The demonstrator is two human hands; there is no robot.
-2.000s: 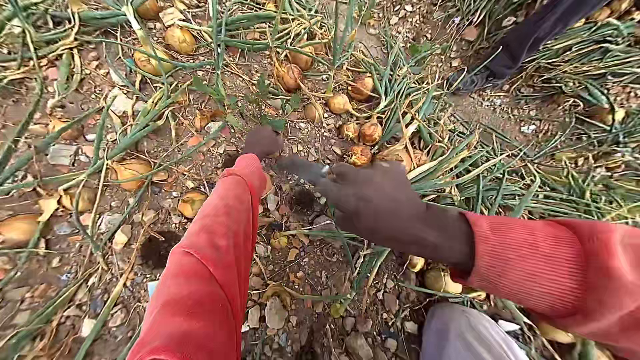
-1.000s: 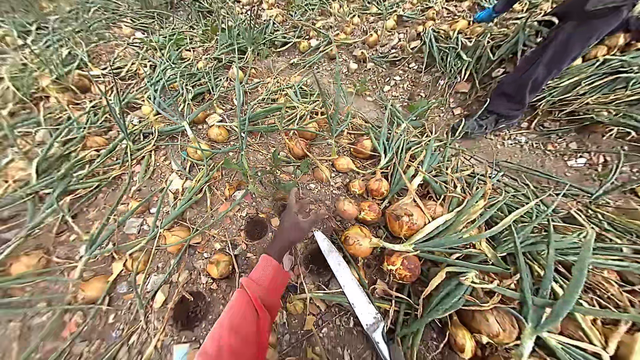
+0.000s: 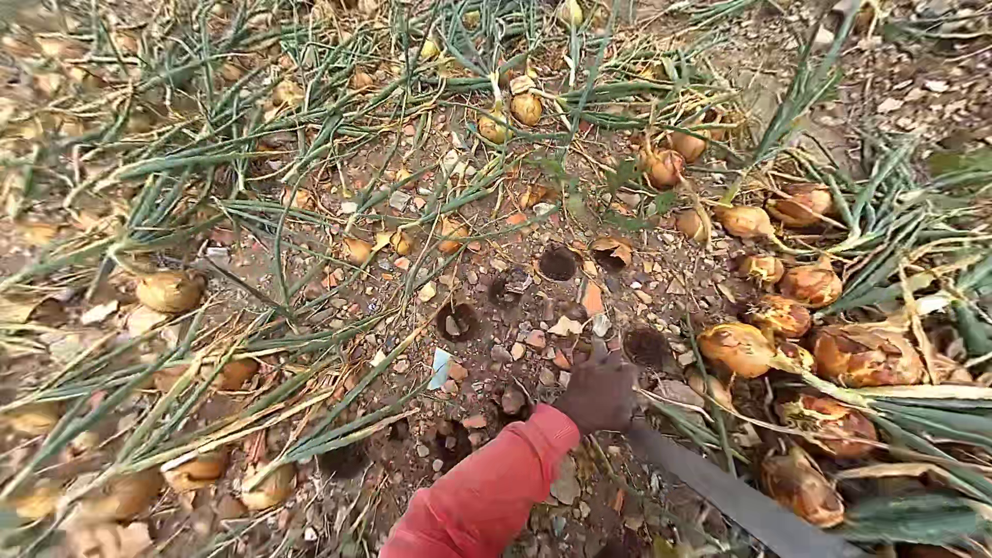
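Low over the stony soil at the middle is my left hand [image 3: 598,391], in a red sleeve; its fingers are partly hidden and I cannot tell whether they close on anything. A long flat metal blade [image 3: 736,488] runs from beside that hand to the lower right edge; its handle is out of the frame. My right hand is not in view. Right of my left hand lie yellow onions [image 3: 736,349] in a pile with their green tops. Several round holes [image 3: 558,263] are in the soil ahead of the hand.
Onions with long green leaves [image 3: 170,291] spread over the left side. More onions [image 3: 527,108] stand in the soil farther ahead. A pale blue fragment [image 3: 441,368] lies among the stones [image 3: 566,325]. At the right, a heap of onion leaves [image 3: 922,221] borders the pile.
Two seconds ago both hands were together at the soil; now only my left hand shows. The co-worker's leg at the upper right has left the view, which has shifted.
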